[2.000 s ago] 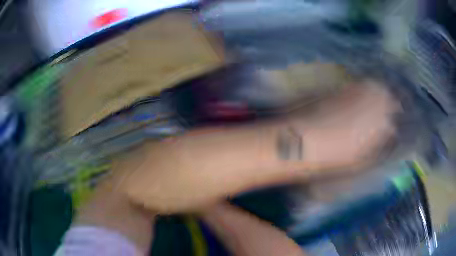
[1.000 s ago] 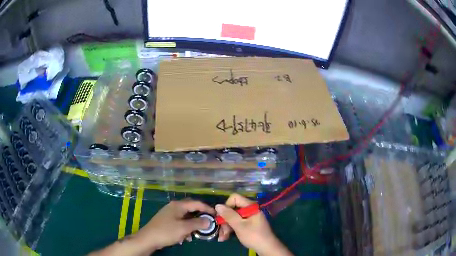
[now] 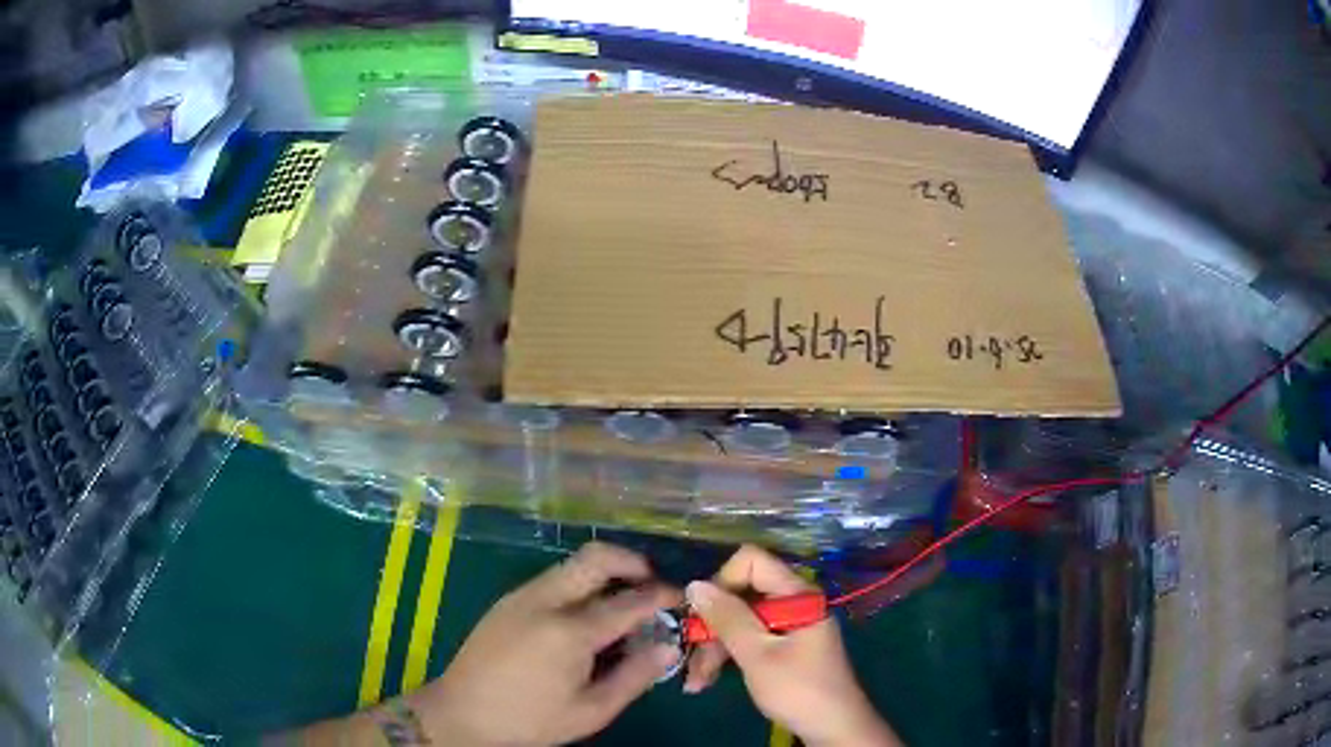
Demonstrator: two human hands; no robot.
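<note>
My left hand point(image 3: 548, 657) holds a round component point(image 3: 669, 644) with silver face and dark rim over the green mat, at the bottom centre. Its fingers cover much of the component. My right hand point(image 3: 781, 657) holds a red test probe point(image 3: 774, 614), its tip at the component's right edge. Whether the tip touches is hidden by the fingers. A thin red wire point(image 3: 942, 547) runs from the probe to the right.
A clear tray stack point(image 3: 423, 416) with round components stands behind the hands, a cardboard sheet point(image 3: 818, 263) on it. Tilted filled trays point(image 3: 110, 343) are at left, more trays point(image 3: 1219, 584) at right. A monitor point(image 3: 963, 59) is behind; a crumpled bag point(image 3: 161, 110) is rear left.
The early frame is blurred, with an arm across the view. Since one second ago the view has shifted and tilted; the component is now more covered by my left fingers. The probe stays at it.
</note>
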